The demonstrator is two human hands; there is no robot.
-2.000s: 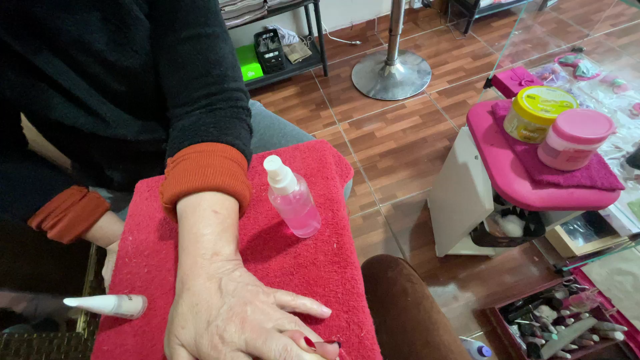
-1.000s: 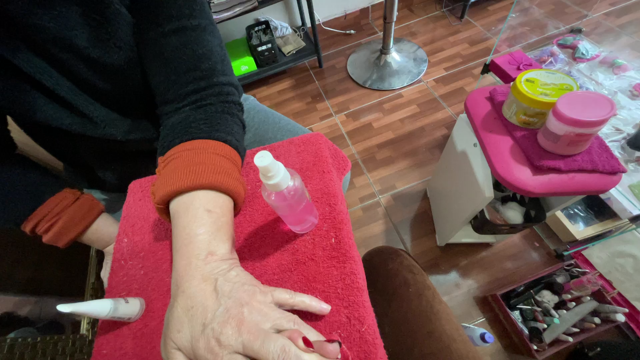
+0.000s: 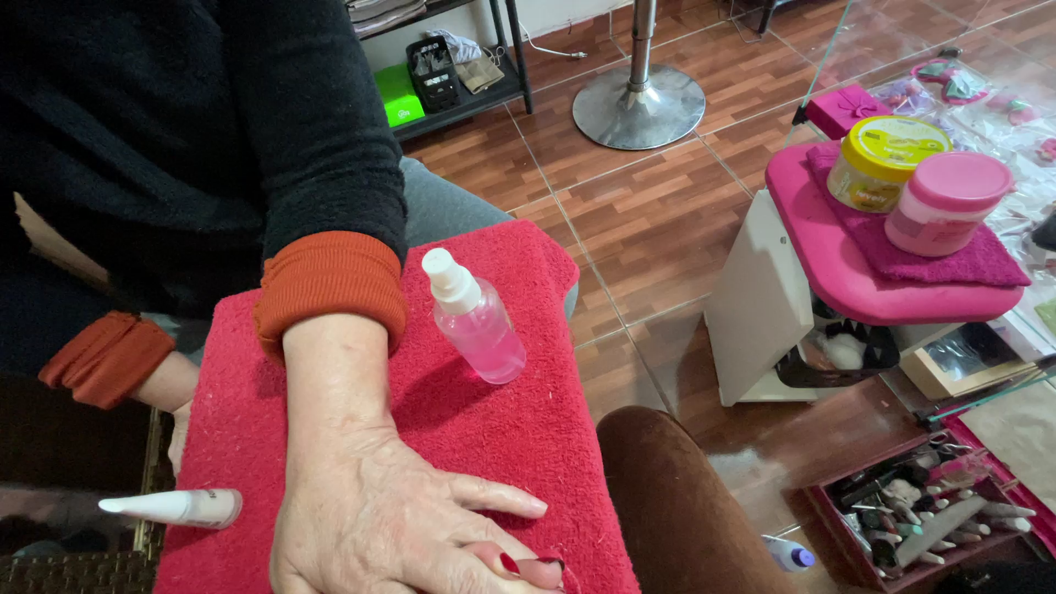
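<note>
Red-nailed fingertips, seemingly of my left hand (image 3: 528, 571), show at the bottom edge, closed on the fingers of another person's hand (image 3: 404, 516); the rest of my hand is out of frame. That person's hand lies palm down on a red towel (image 3: 528, 437). A clear spray bottle (image 3: 481, 334) with pink liquid and a white top stands on the towel beyond the fingers. A white tapered tube or bottle (image 3: 177, 506) lies at the towel's left edge. My right hand is not in view.
A pink-topped cart (image 3: 866, 289) at the right holds a yellow-lidded jar (image 3: 889, 161) and a pink jar (image 3: 947, 204) on a folded cloth. Below it, an open case (image 3: 850, 528) holds bottles and tools. A brown-covered knee or cushion (image 3: 676, 495) is beside the towel.
</note>
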